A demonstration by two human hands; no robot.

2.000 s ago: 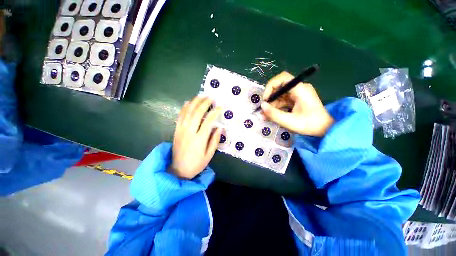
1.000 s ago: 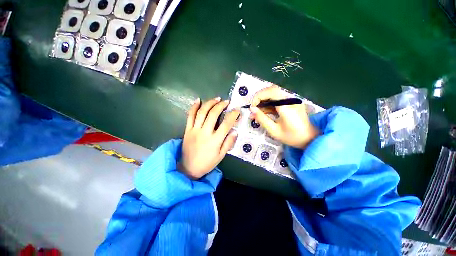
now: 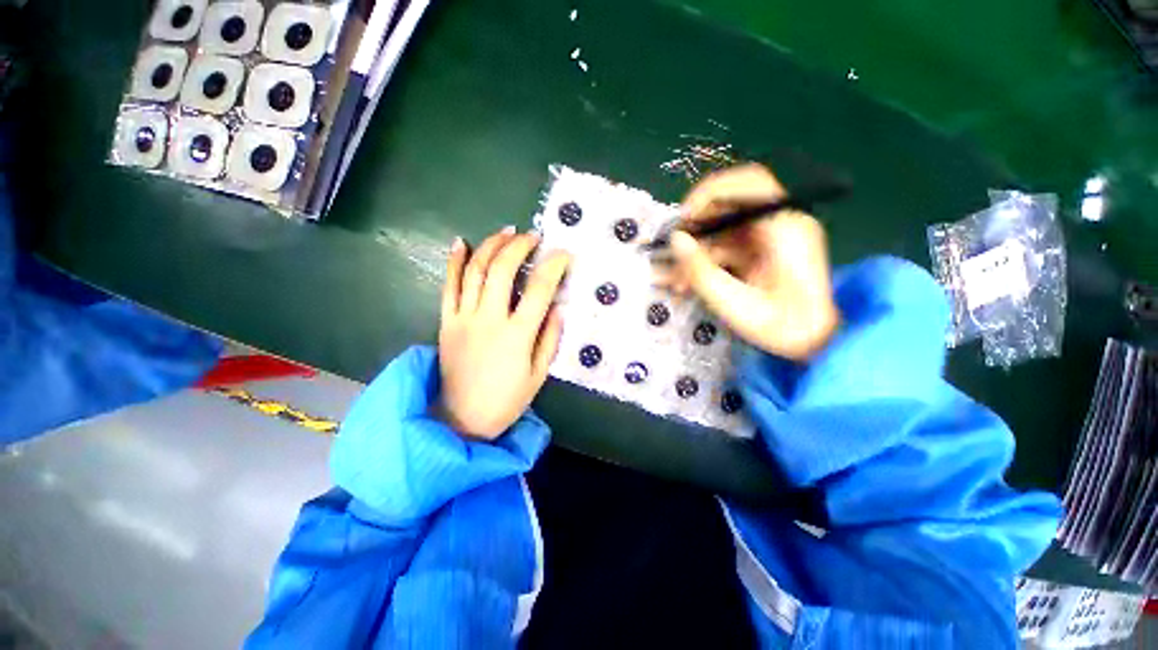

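Note:
A white part sheet point(image 3: 635, 343) with rows of black round centres lies tilted on the dark green bench in front of me. My left hand point(image 3: 498, 333) lies flat on its left edge, fingers spread, with nothing gripped. My right hand point(image 3: 759, 269) is blurred over the upper right of the sheet. It holds a slim black tool point(image 3: 798, 201) like a pen, its tip end near the upper row. The tip itself is blurred, and the hand hides some of the centres.
Stacked sheets with large grey pads point(image 3: 213, 84) lie at upper left. A loose heap of slivers point(image 3: 698, 155) is beyond the sheet. A clear plastic bag point(image 3: 1003, 279) is at right. Striped sheet edges point(image 3: 1118, 464) and a dotted sheet point(image 3: 1079, 615) are far right. A blue sleeve point(image 3: 95, 343) shows at left.
Since a second ago, my right hand and the tool have moved away from my left hand toward the right, uncovering more centres. The whole view has shifted slightly.

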